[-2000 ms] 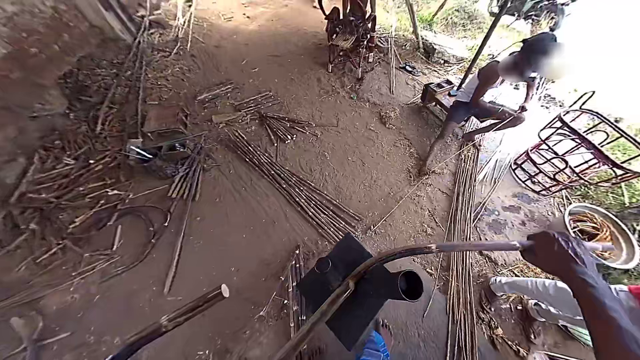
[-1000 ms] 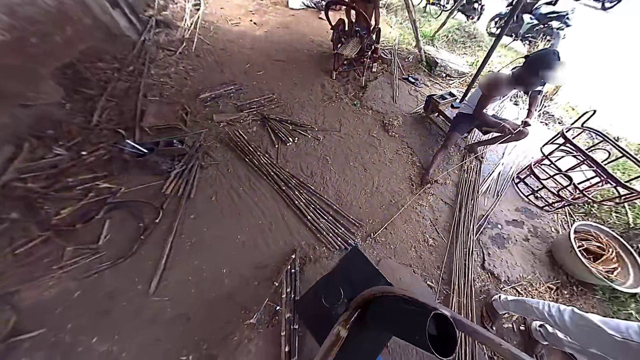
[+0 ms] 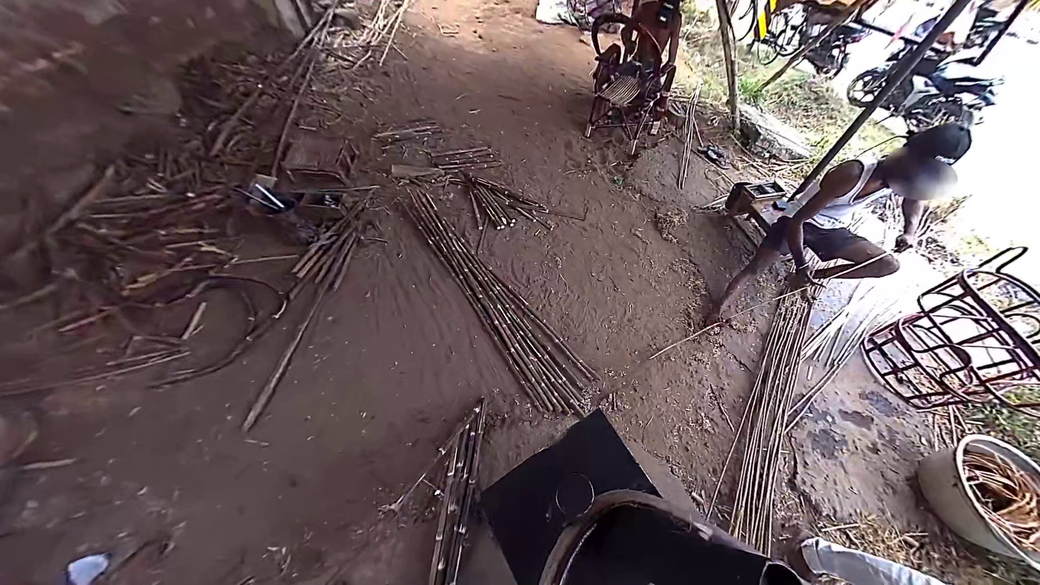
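Observation:
Neither my left hand nor my right hand shows now. A curved cane pole (image 3: 597, 508) arches at the bottom centre, against a black metal pipe (image 3: 666, 544); whether a hand holds it is hidden below the frame. Under them a flat black plate (image 3: 561, 479) lies tilted above the ground. Just left of the plate are several jointed cane poles (image 3: 459, 496). A long bundle of cane poles (image 3: 504, 317) lies on the dirt at the centre.
A co-worker (image 3: 837, 203) sits at the right, holding a thin strip over a long bundle of strips (image 3: 772, 414). A cane frame (image 3: 951, 341) and a tub of coiled strips (image 3: 934, 487) stand at the right edge. Scrap cane (image 3: 162, 252) is heaped at the left; a cane chair (image 3: 626, 85) stands behind.
The hand that gripped the curved pole at the right two seconds ago is out of view. The pole has come down and toward the bottom edge. A second pole end at the lower left is gone.

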